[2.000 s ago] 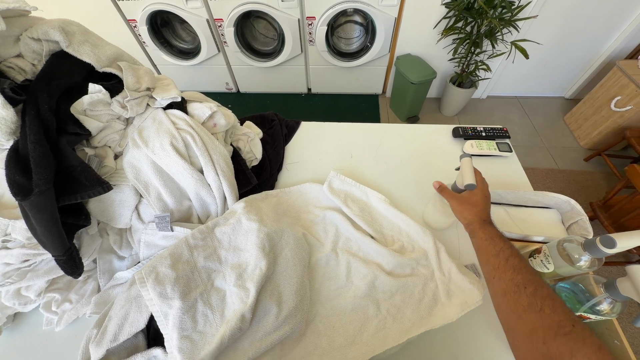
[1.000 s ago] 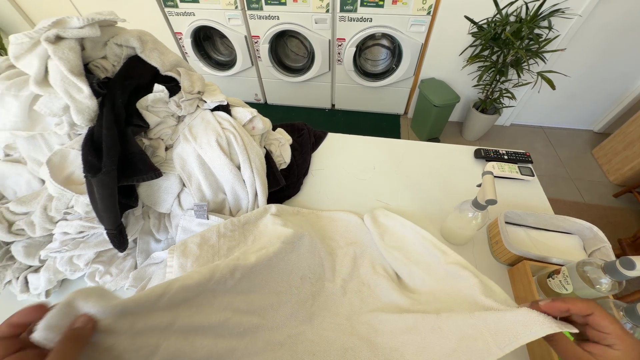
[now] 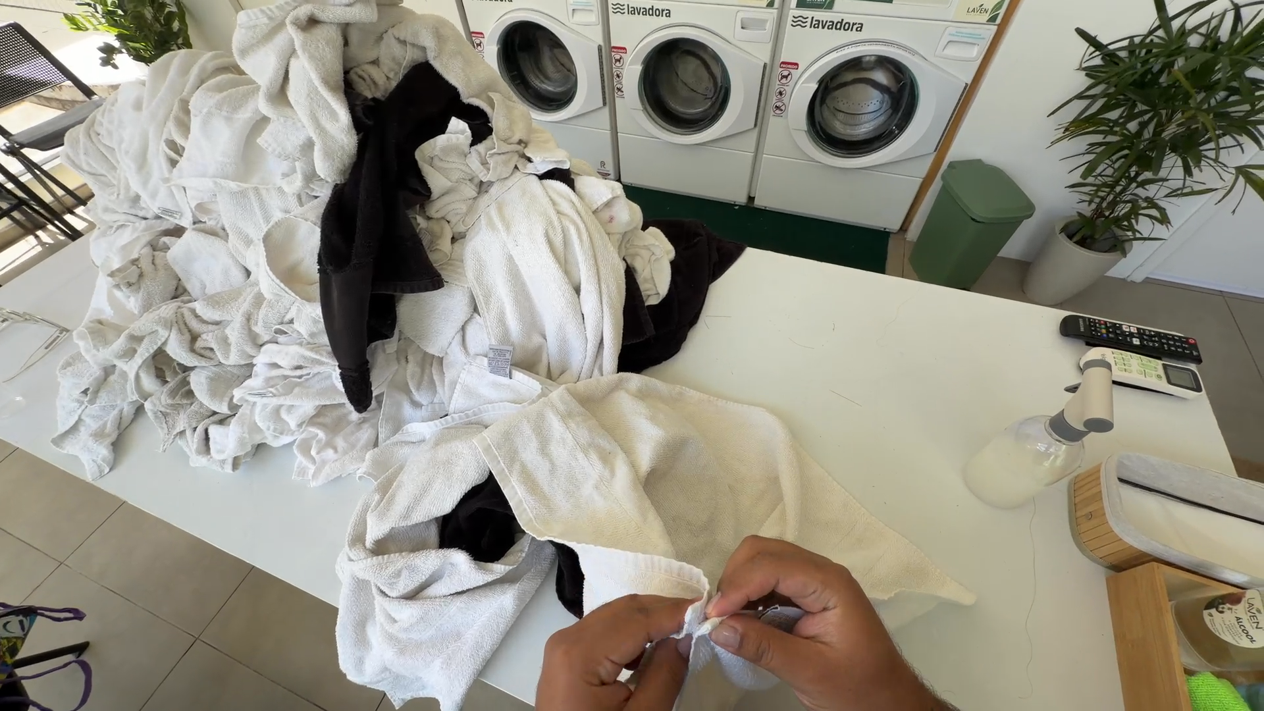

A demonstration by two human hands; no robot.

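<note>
At the front edge of the white table (image 3: 849,346), my left hand (image 3: 617,657) and my right hand (image 3: 815,627) meet, their fingertips pinching the edge of a white terry towel (image 3: 681,464). The rest of that towel lies spread and creased on the table, partly over another rumpled white towel (image 3: 425,602) and a black cloth (image 3: 481,518). Behind them at the left rises a large heap of white towels (image 3: 543,267), with a black towel (image 3: 380,227) draped down its front and a dark towel (image 3: 681,286) at its right side.
A spray bottle (image 3: 1027,454) stands at the right, near a black remote control (image 3: 1131,338) and a white remote control (image 3: 1143,371). A lined basket (image 3: 1096,518) and a wooden box (image 3: 1136,632) holding a bottle sit at the right edge. Washing machines (image 3: 681,89) line the wall.
My right hand let go of the spray bottle, then both hands held the towel stretched wide apart. Now they have come together at its edge. The view has shifted left.
</note>
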